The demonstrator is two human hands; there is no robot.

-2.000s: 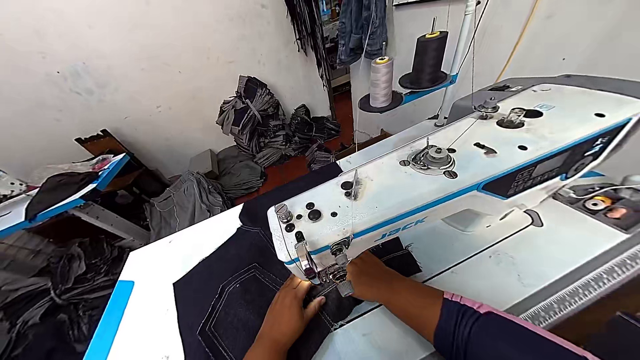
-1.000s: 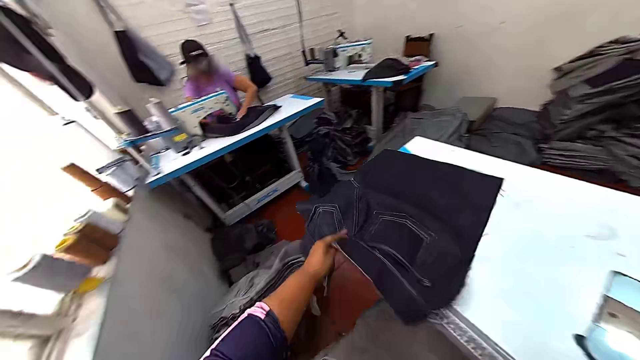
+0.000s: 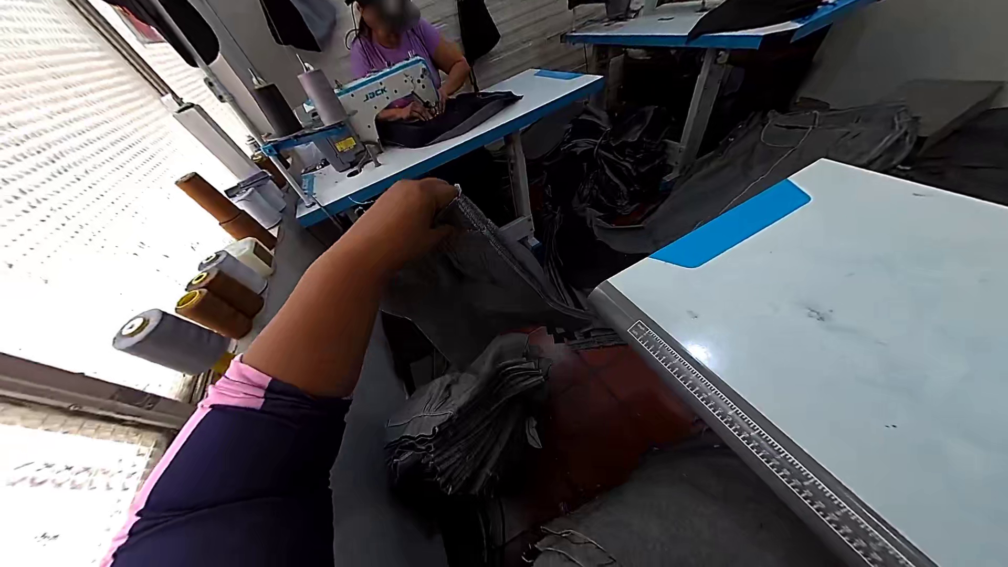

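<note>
My left hand [image 3: 425,216] reaches out left of the white table, its fingers closed on the edge of a dark denim piece [image 3: 472,276]. The cloth hangs down from the hand, its stitched edge slanting toward the table corner. Below it on the floor lies a bundle of dark denim pieces [image 3: 472,409]. My right hand is outside the view.
The white sewing table [image 3: 850,331] has a ruler strip [image 3: 748,425] along its edge. Thread cones [image 3: 177,340] stand at left. Beyond, a co-worker [image 3: 402,47] sits at a sewing machine [image 3: 386,98]. Grey cloth [image 3: 693,504] lies at the bottom.
The view has swung left from the sewing machine. Both hands were at its needle area two seconds ago. A second ago one hand held a dark denim piece with pockets beside the table.
</note>
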